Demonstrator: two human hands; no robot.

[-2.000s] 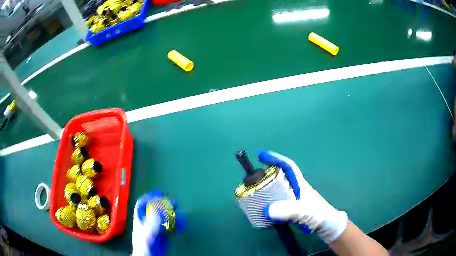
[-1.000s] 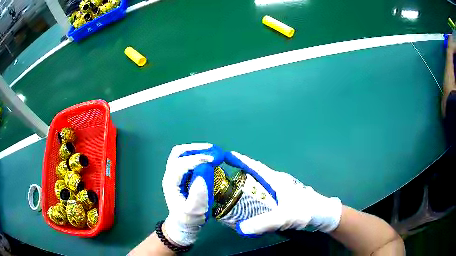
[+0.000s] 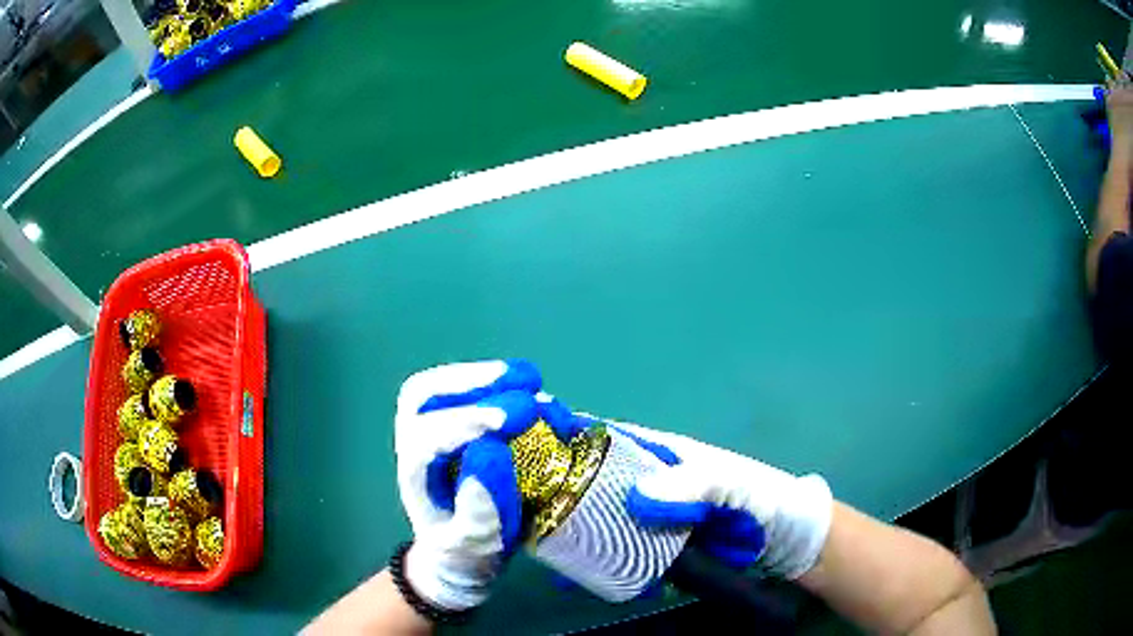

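My left hand (image 3: 466,485), in a white glove with blue fingertips, is closed around a gold mesh head (image 3: 542,461). The mesh head sits at the gold-trimmed top of a white ribbed microphone body (image 3: 611,528). My right hand (image 3: 721,503), gloved the same way, grips the body near its lower end, with the thumb on its side. The black handle (image 3: 733,589) points down to the right below my right hand. The black neck is hidden.
A red basket (image 3: 255,410) of gold mesh heads stands at the left, beside a white tape roll (image 3: 67,486). Yellow tubes (image 3: 605,71) lie on the green belt beyond the white strip. A blue bin (image 3: 224,45) is at the top left. Another person's arm (image 3: 1114,168) is at the right edge.
The left hand, earlier apart with a mesh head, came to the body's top and stays there. The right hand has shifted its grip toward the handle. The yellow tubes have moved left in view.
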